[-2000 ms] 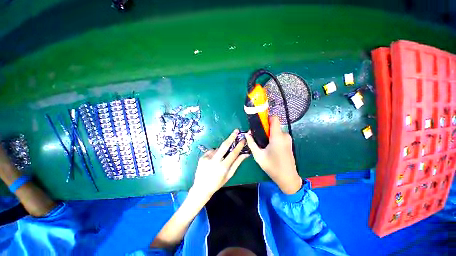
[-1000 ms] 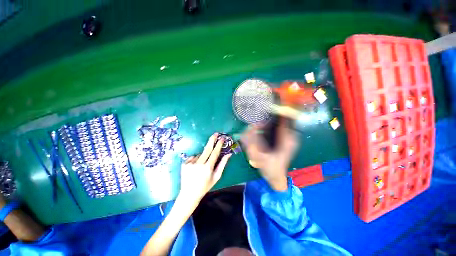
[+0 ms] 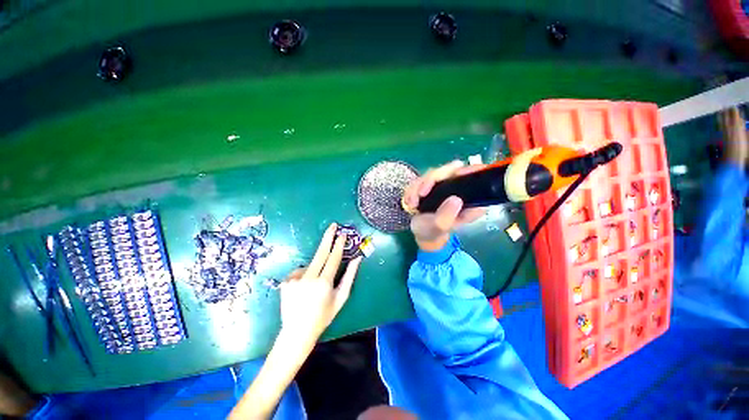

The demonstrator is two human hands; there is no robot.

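My left hand (image 3: 316, 291) has its fingertips on a small round black housing (image 3: 351, 244) on the green bench. A small white and yellow piece (image 3: 365, 246) sits at the housing's right edge. My right hand (image 3: 443, 205) is closed around the orange-and-black electric screwdriver (image 3: 501, 182), which lies nearly level with its corded end to the right. The screwdriver's tip is at the right edge of the round speckled screw dish (image 3: 386, 195); the fingers partly hide it. Screws are too small to tell.
Stacked red compartment trays (image 3: 558, 328) stand on the right, behind the cord. A silver heap (image 3: 226, 261), panel strips (image 3: 123, 283) and thin dark rails (image 3: 51, 303) lie left. Black units ride the conveyor (image 3: 197, 57) beyond. Another person's blue sleeve (image 3: 721, 221) shows far right.
The screwdriver has swung from upright over the housing to nearly level, with its tip at the dish. The view has shifted right, and more black units show on the conveyor. My left hand stays on the housing.
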